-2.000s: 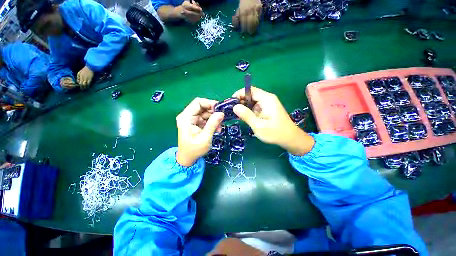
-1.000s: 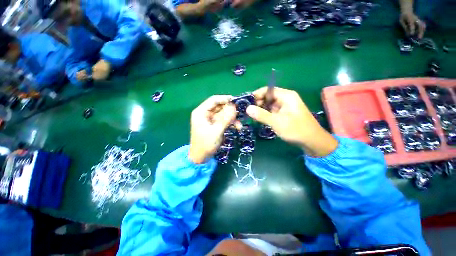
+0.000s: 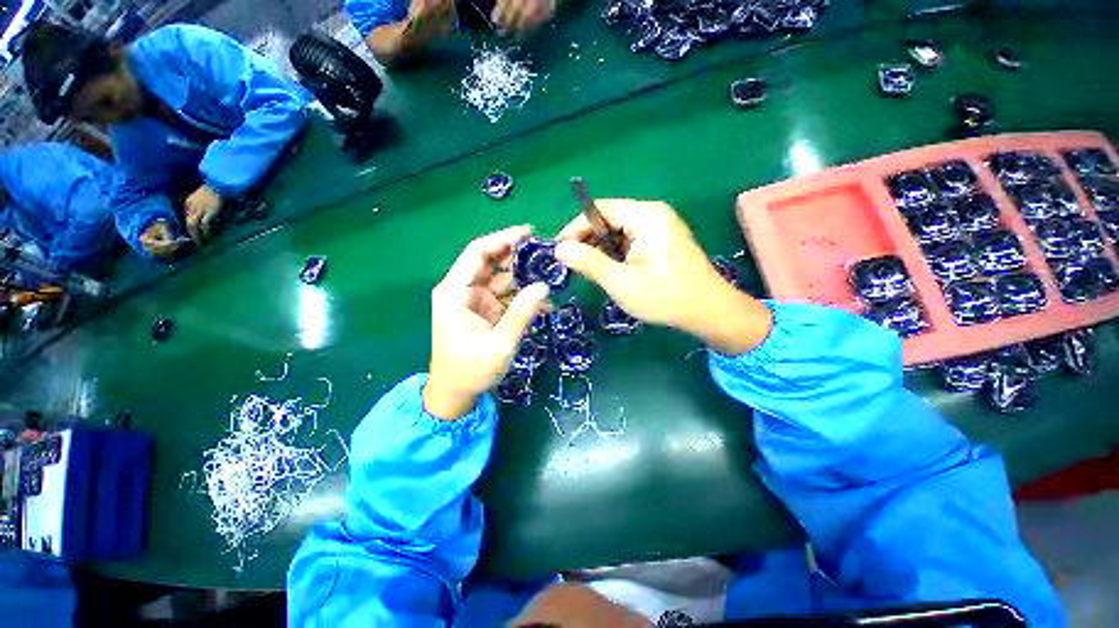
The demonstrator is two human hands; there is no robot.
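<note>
My left hand holds a small black squarish housing, its round centre facing up. My right hand holds upright dark tweezers, and its thumb is at the housing's right edge. Several black housings lie in a cluster on the green belt just below my hands. A few loose white strands lie nearer to me. A tangled pile of white strands lies at the left. Whether a strand is on the held housing cannot be told.
A pink-red tray with rows of black units is at the right, with more units along its near edge. A blue bin is at the far left. A black fan and coworkers in blue smocks are across the belt. Single housings lie beyond my hands.
The held housing has turned so its round centre shows more fully. Single housings on the far part of the belt have shifted left. The coworker's hand at the far right has left view.
</note>
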